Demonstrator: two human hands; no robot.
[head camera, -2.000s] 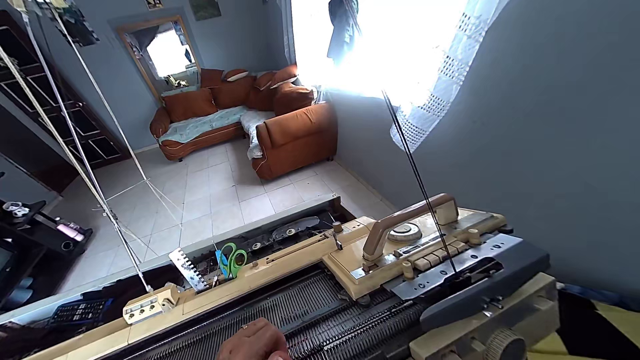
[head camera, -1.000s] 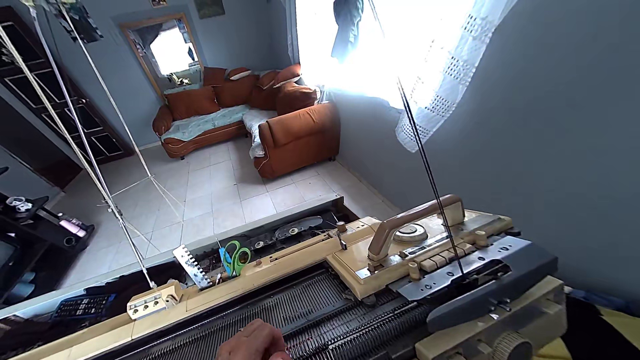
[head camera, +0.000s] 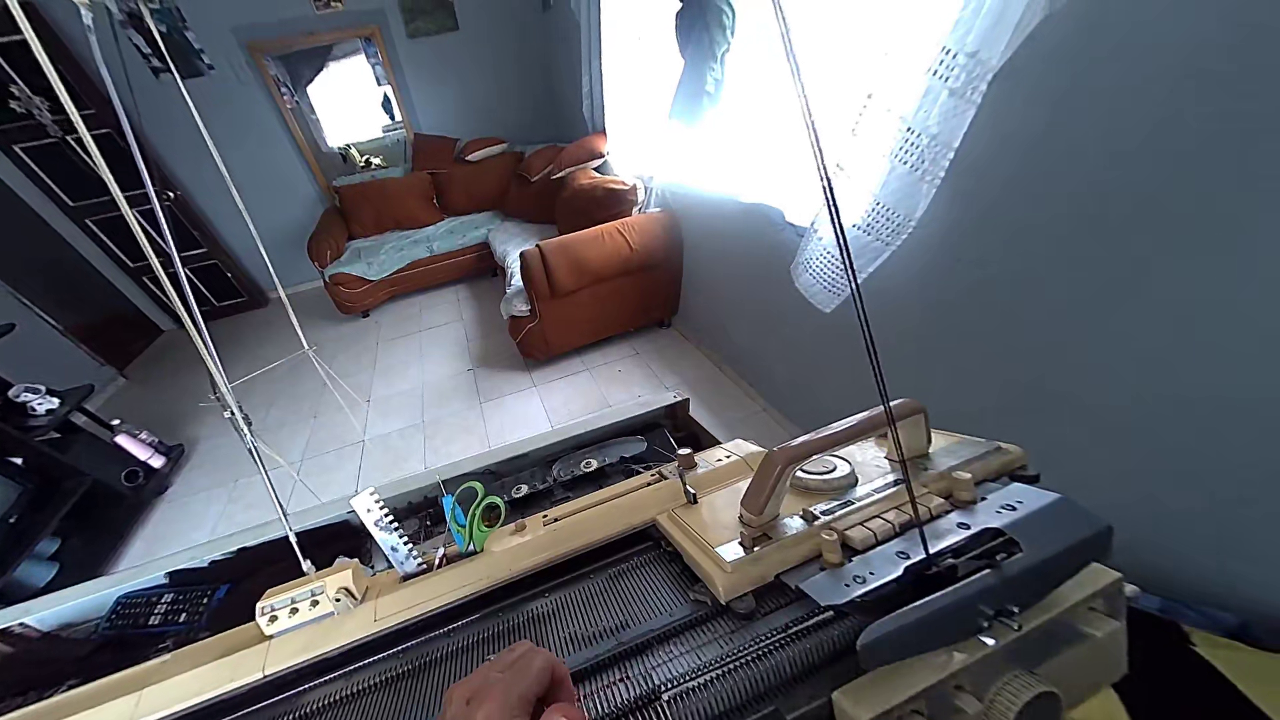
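Note:
At the bottom middle, my left hand (head camera: 512, 684) is over the needle bed (head camera: 560, 620) of a knitting machine, its fingers bent; whether they grip anything is hidden. To its right, the knitting machine carriage (head camera: 820, 500) with a curved brown handle (head camera: 835, 455) sits on the bed, joined to a grey metal arm (head camera: 1000, 570). Dark yarn (head camera: 855, 290) runs down from above into that arm. A cream carriage part with a ridged dial (head camera: 1022, 696) is at the lower right. My right hand is out of view.
Green-handled scissors (head camera: 478, 517) and a white toothed comb (head camera: 385, 530) stand behind the bed. At the left, a yarn mast (head camera: 240, 420) rises from a cream counter (head camera: 310, 598). An orange sofa (head camera: 600, 285) stands beyond, on the tiled floor.

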